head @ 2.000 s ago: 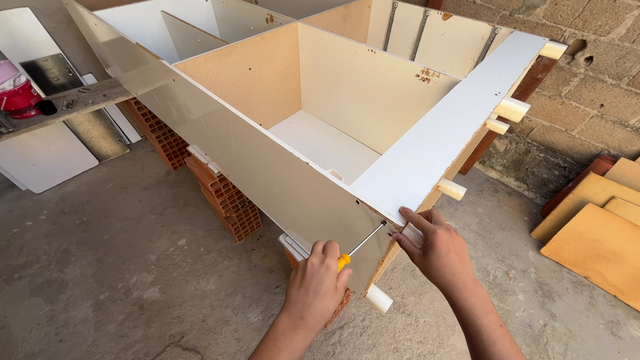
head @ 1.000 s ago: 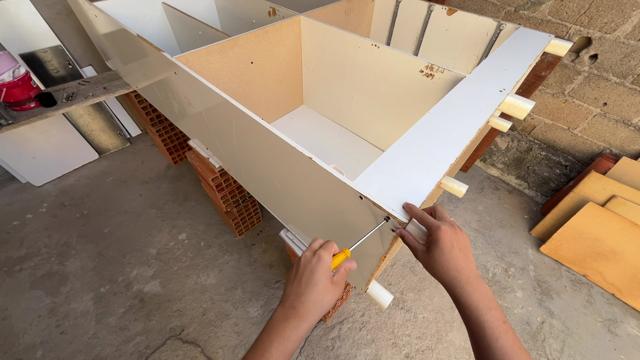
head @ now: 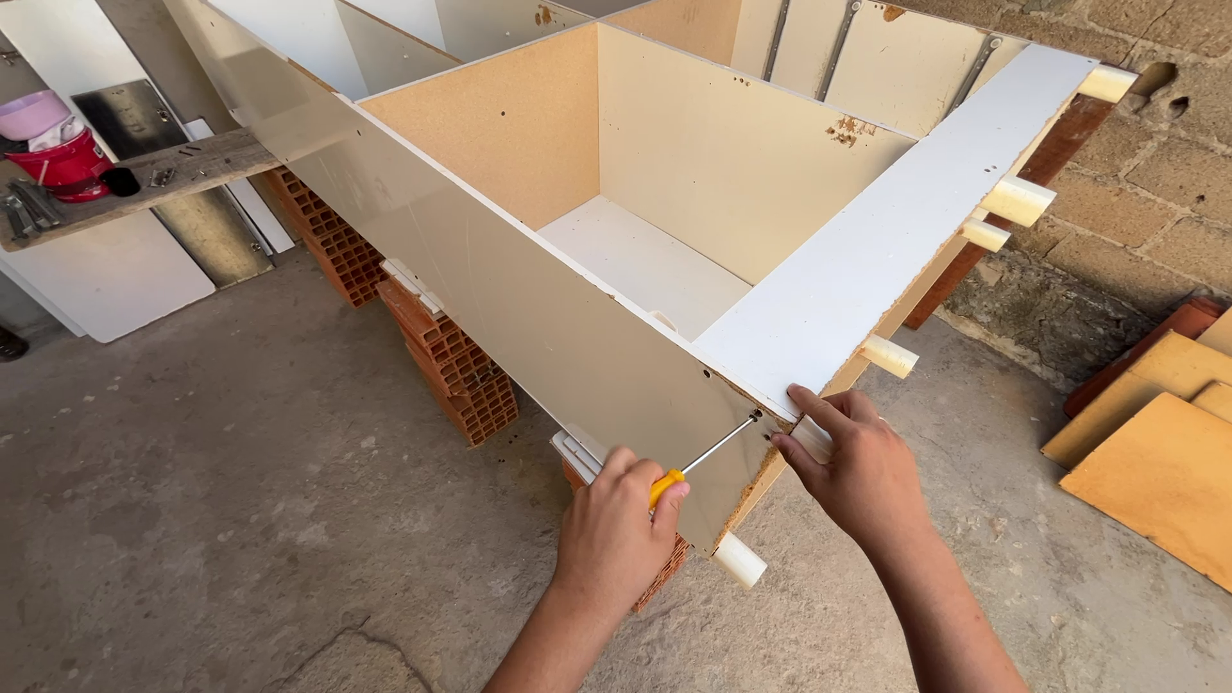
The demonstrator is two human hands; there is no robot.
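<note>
A large particleboard cabinet carcass (head: 539,318) lies with its compartments facing up. My left hand (head: 621,525) is closed around the yellow handle of a screwdriver (head: 666,487). The screwdriver's metal tip meets a small dark hole or screw near the corner of the cabinet's side panel. At that corner my right hand (head: 842,452) grips the chipped edge, its index finger on the white end board (head: 895,221) and its thumb lower down. A whitish plastic foot (head: 811,439) shows partly behind the fingers. Another plastic foot (head: 740,560) sticks out at the lower corner.
Hollow clay bricks (head: 452,371) support the cabinet. At left, a wooden plank (head: 144,192) holds a red bucket (head: 72,168) and small hardware, with panels leaning behind. Orange-brown boards (head: 1155,472) rest at right near a block wall (head: 1126,183). The concrete floor (head: 289,500) has a crack.
</note>
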